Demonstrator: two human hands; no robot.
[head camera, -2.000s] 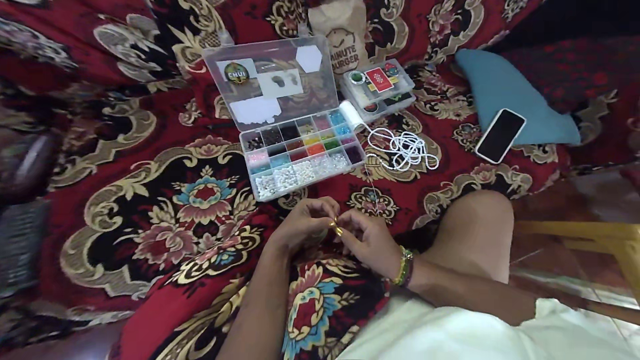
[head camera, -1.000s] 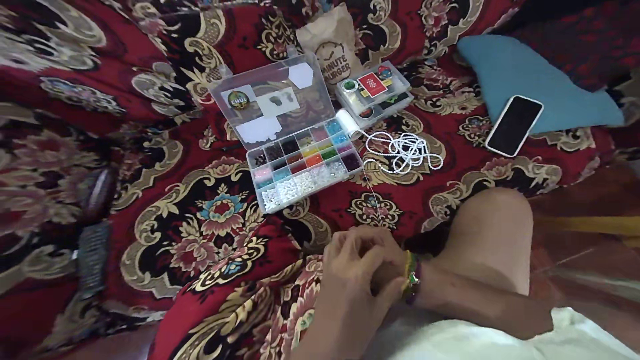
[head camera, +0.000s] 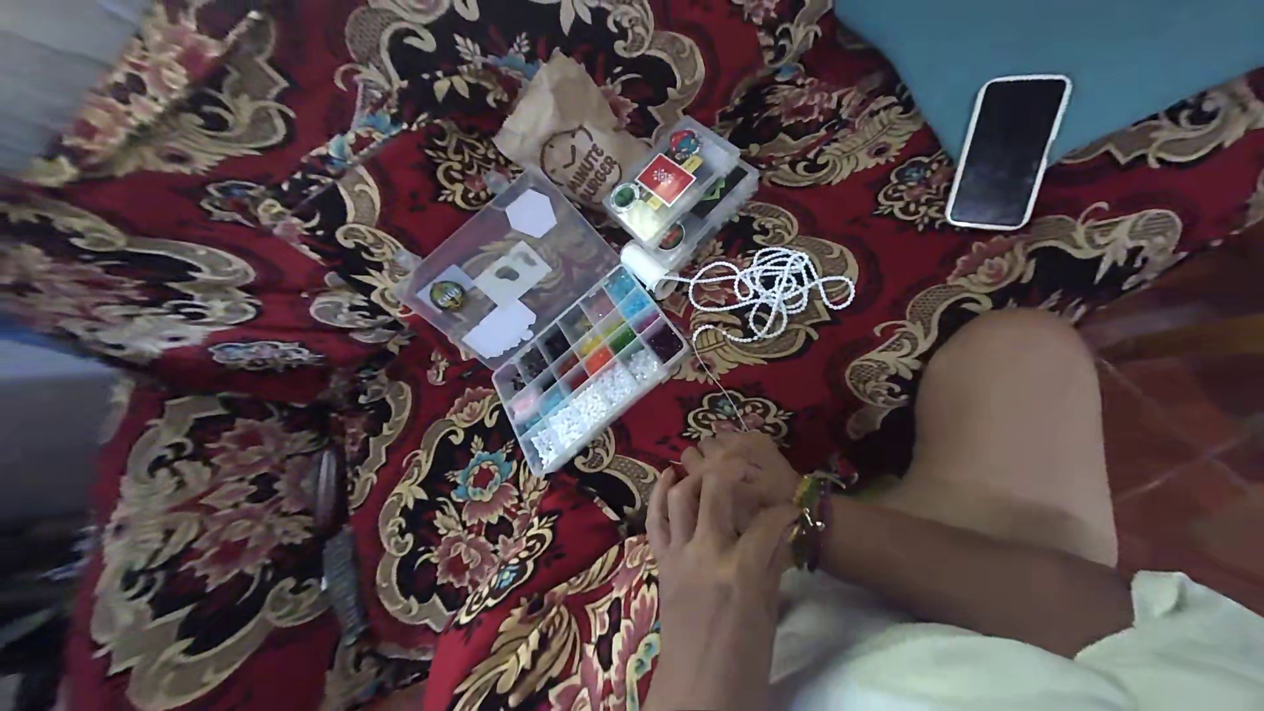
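My left hand (head camera: 706, 513) lies over my right hand (head camera: 760, 469), and the two touch above my lap; what their fingers hold is hidden. A thin cord (head camera: 726, 393) runs up from the fingers toward a white spool (head camera: 647, 269). Beaded bracelets (head camera: 810, 518) circle my right wrist. Beyond the hands lies a clear compartment box of beads (head camera: 592, 405), its lid (head camera: 523, 262) raised, with white beads in the near row and coloured and dark ones behind.
A tangle of white cord (head camera: 775, 291) lies right of the spool. Behind are stacked clear boxes (head camera: 681, 188) and a brown paper bag (head camera: 568, 128). A phone (head camera: 1009, 153) rests partly on a teal cushion (head camera: 948, 59). Patterned red fabric (head camera: 494, 612) lies underneath; my bare knee (head camera: 1017, 385) is at right.
Two seconds ago my fingertips met around a small golden thing. Since then my left hand has come over my right, and that thing is out of sight. The view has shifted.
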